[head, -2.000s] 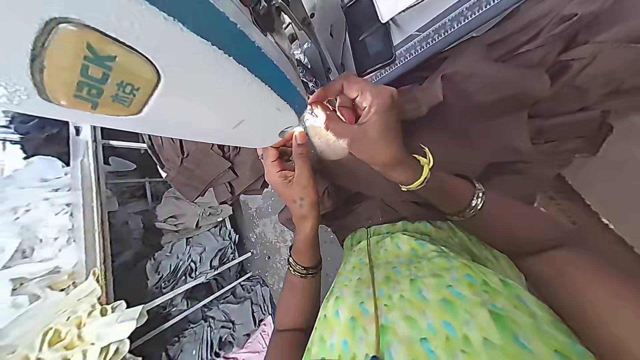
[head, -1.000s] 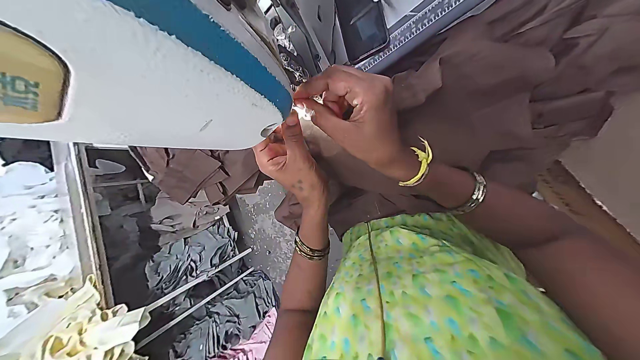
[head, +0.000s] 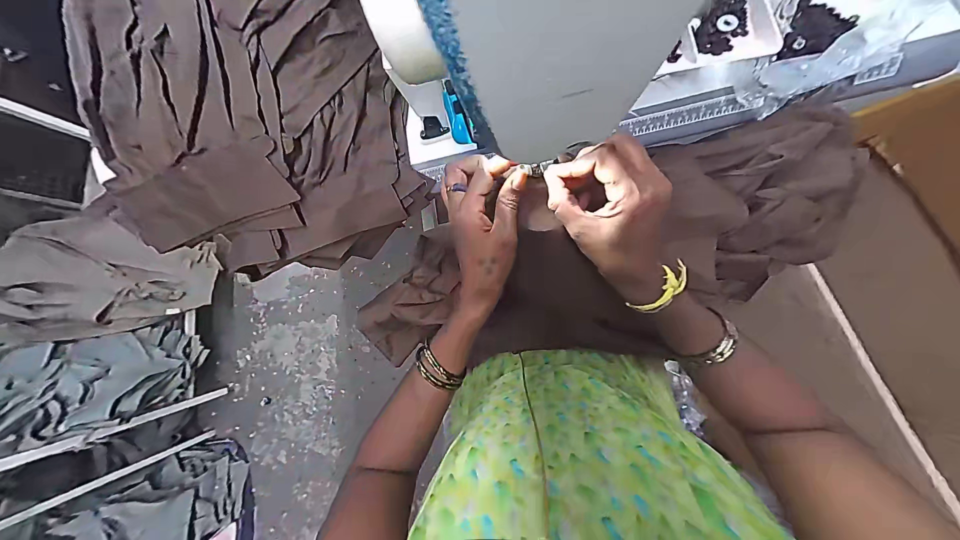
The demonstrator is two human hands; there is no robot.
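Observation:
My left hand (head: 484, 217) and my right hand (head: 615, 202) are raised close together at the lower end of the pale sewing machine head (head: 562, 75). Thumb and forefinger of each are pinched at a small metal part (head: 536, 169) of the machine, between the fingertips. Whether either hand holds a thread or other tiny item is too small to tell. Below the hands, brown fabric (head: 562, 292) lies over my lap, above a green patterned garment (head: 585, 442).
Brown fabric pieces (head: 225, 135) are heaped at the upper left, above grey ones (head: 90, 382) by white rods. A measuring scale (head: 690, 116) edges the machine table. Trays of dark buttons (head: 724, 26) stand at the upper right, with a cardboard box (head: 915, 150) at the right edge.
The view has swung strongly to the left. The white material seen at the fingertips earlier is no longer plainly visible. Both hands remain close together at the machine's end.

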